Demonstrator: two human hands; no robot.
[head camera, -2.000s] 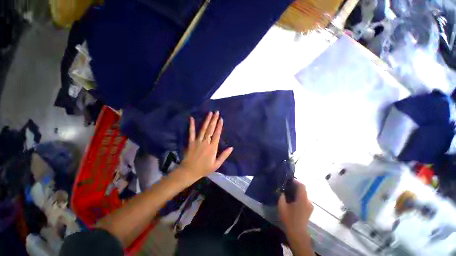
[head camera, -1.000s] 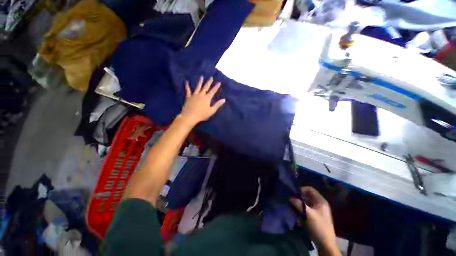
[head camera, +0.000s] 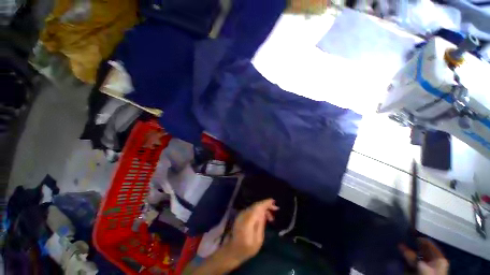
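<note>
A large navy cloth panel (head camera: 301, 134) lies wrinkled over the table's left part, its lower edge hanging over the front edge. My left hand (head camera: 250, 233) is off the cloth, above my lap, fingers loosely bent and holding nothing visible. My right hand (head camera: 427, 259), partly cut off by the bottom edge, grips the fabric shears (head camera: 413, 201), blades pointing up near the table's front edge. A blurred dark navy piece (head camera: 376, 228) is left of the shears; whether a hand holds it is unclear.
The sewing machine head (head camera: 430, 80) stands at the right, with a smartphone (head camera: 436, 150) and snips (head camera: 478, 215) nearby. A red basket (head camera: 129, 188) of cloth pieces is below left. A yellow-orange sack (head camera: 80, 37) lies upper left.
My left hand has lifted off the navy cloth and moved down towards my lap. My right hand has moved right with the shears, away from the large panel. The view has shifted.
</note>
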